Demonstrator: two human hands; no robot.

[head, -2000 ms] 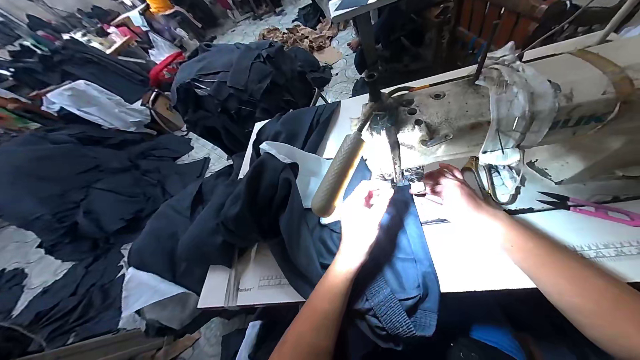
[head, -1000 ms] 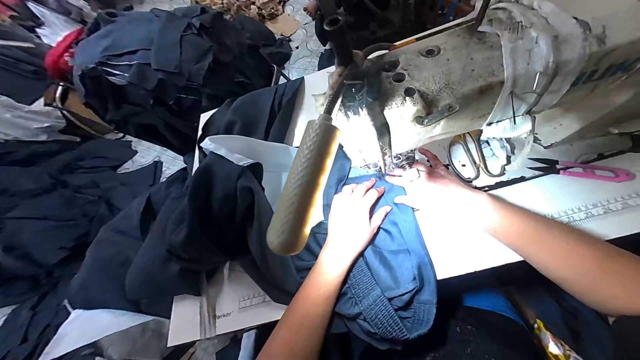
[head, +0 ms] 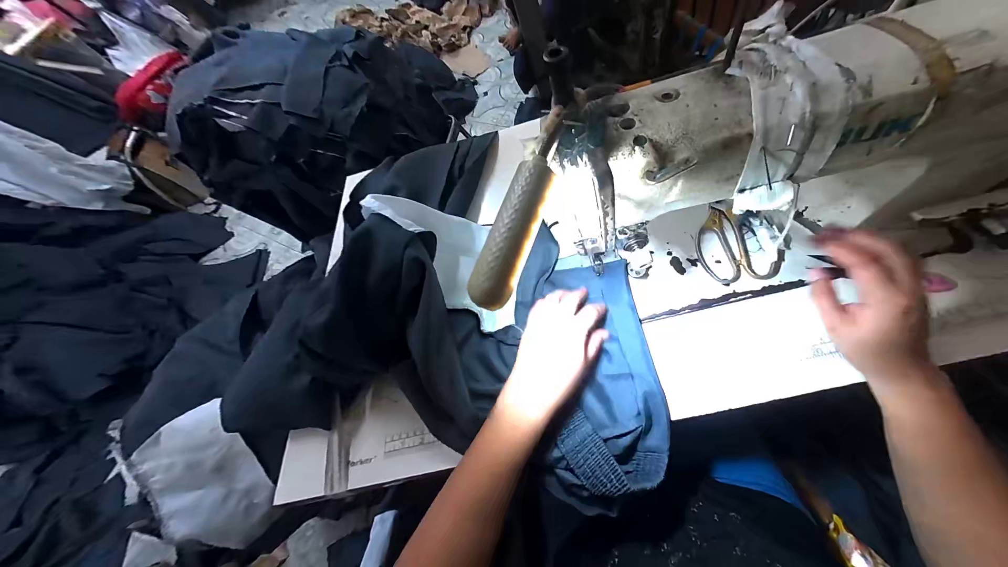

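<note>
My left hand (head: pixel 555 346) rests flat on a blue garment (head: pixel 622 370) with an elastic waistband, its fingers spread a little and pointing toward the presser foot (head: pixel 598 256). The garment's far edge lies at the foot of the sewing machine (head: pixel 685 134). A lamp with a textured cover (head: pixel 512 236) hangs over dark cloth (head: pixel 370 307) and a white cloth piece (head: pixel 441 244) on the left. Over the table's right side is my right hand (head: pixel 878 303), slightly blurred, at the pink-handled snips (head: pixel 937 282); whether it grips them cannot be told. Scissors (head: pixel 728 248) lie beside the machine.
A ruler scale (head: pixel 823 349) marks the white tabletop (head: pixel 732 362) near its front edge. Dark fabric is heaped (head: pixel 315 118) behind and to the left of the table, with more dark cloth (head: pixel 102 339) on the floor. A white cloth (head: pixel 201 472) hangs beside the table's left corner.
My right hand has left the garment by the presser foot and moved right to the pink-handled snips. My left hand stays on the blue garment.
</note>
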